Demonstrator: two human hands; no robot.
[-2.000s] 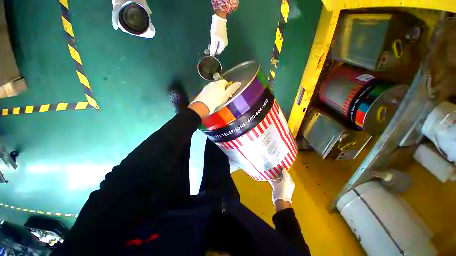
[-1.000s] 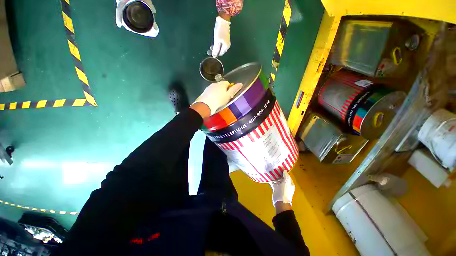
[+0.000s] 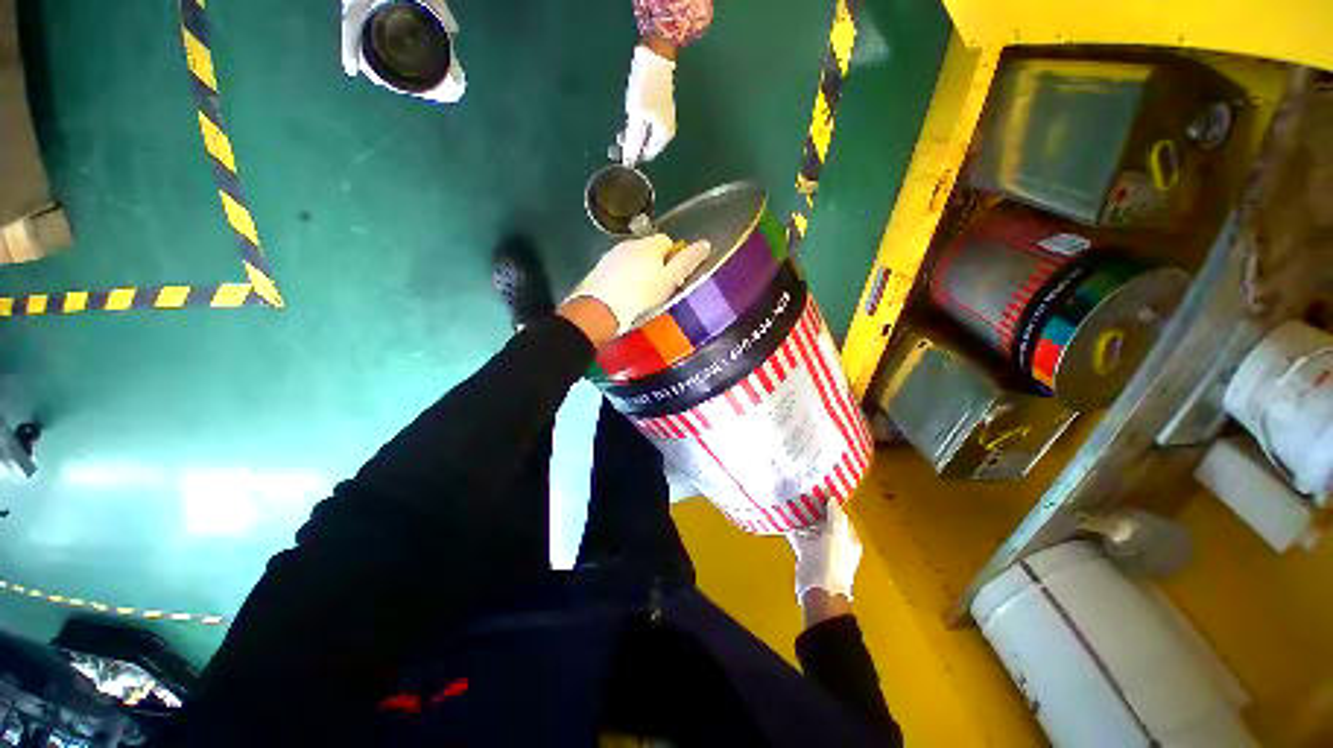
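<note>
A large drum (image 3: 768,417) with red-white stripes, a black band and rainbow bands is tilted, its silver top facing up-left. My left hand (image 3: 633,284), white-gloved, holds it at the rim of the top. My right hand (image 3: 828,558), white-gloved, supports it at the bottom edge; its fingers are partly hidden. A small metal cup (image 3: 620,195) is at the drum's spout (image 3: 642,225), held by another person's gloved hand (image 3: 649,110). Liquid cannot be made out. A second metal cup (image 3: 405,46), dark inside, is in a white-gloved hand at the top.
An open yellow cabinet (image 3: 909,219) is on the right. It holds rectangular metal cans (image 3: 1060,139), another striped drum (image 3: 1001,278) and white containers (image 3: 1104,643). A dark shoe (image 3: 519,281) is on the green floor beside my left forearm. Brown cardboard (image 3: 32,234) is at the left edge.
The view has shifted slightly. Both cups appear a little further right than in the earliest frame. My hands keep the same hold on the drum.
</note>
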